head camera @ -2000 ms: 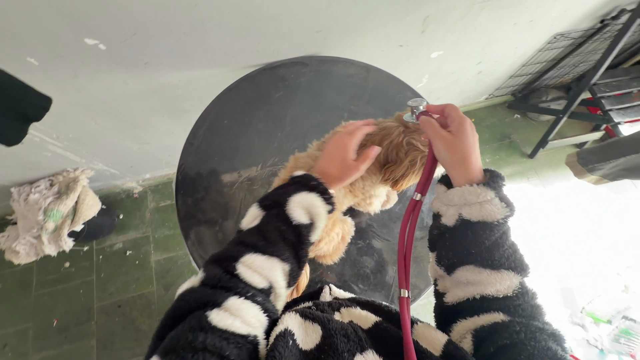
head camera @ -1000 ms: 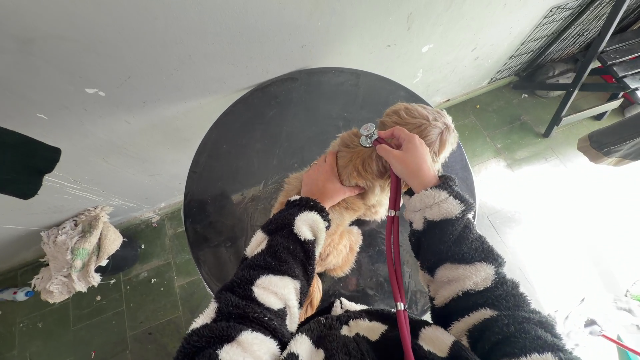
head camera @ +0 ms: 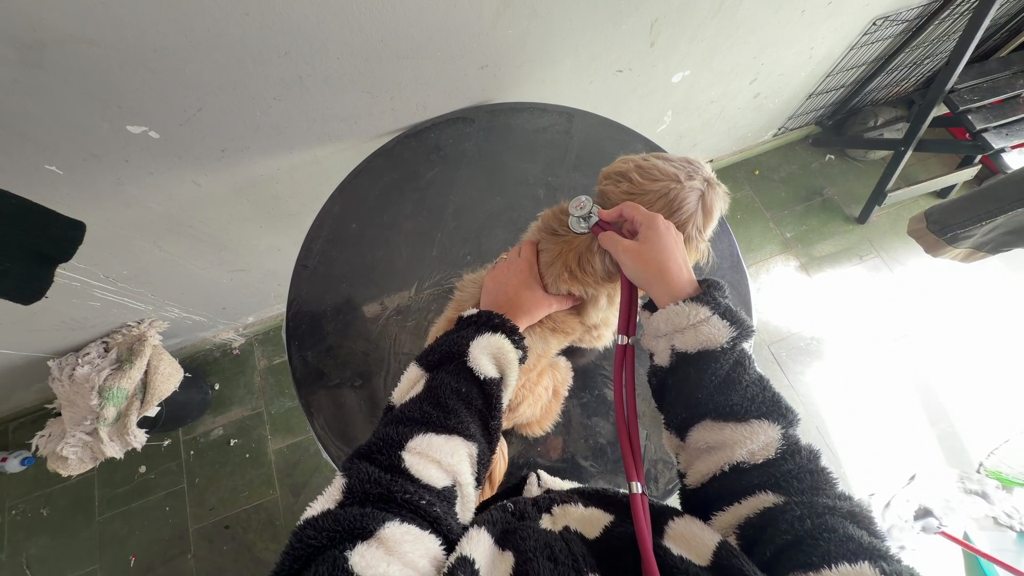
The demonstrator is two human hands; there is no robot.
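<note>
A tan, curly-coated dog (head camera: 564,256) sits on a round black table (head camera: 376,264), its head toward the upper right and its face hidden. My left hand (head camera: 524,286) rests spread over its back and side, thumb and fingers around the body behind the neck. In my right hand (head camera: 652,248) is the stethoscope (head camera: 628,376), pinched where the dark red tubing meets the metal chestpiece. That chestpiece lies by the fur at the back of the neck; whether it presses on the coat I cannot tell. The doubled tubing hangs down toward my body.
A grey wall borders the table's far side. At the lower left, a ragged cloth (head camera: 112,396) sits beside a dark round object on green floor tiles. A black folding ladder (head camera: 932,112) and a wire grid panel (head camera: 864,64) stand at the upper right.
My right hand has moved the chestpiece left, from near the dog's head to the back of its neck. The dog's head is more raised than in the earliest frame.
</note>
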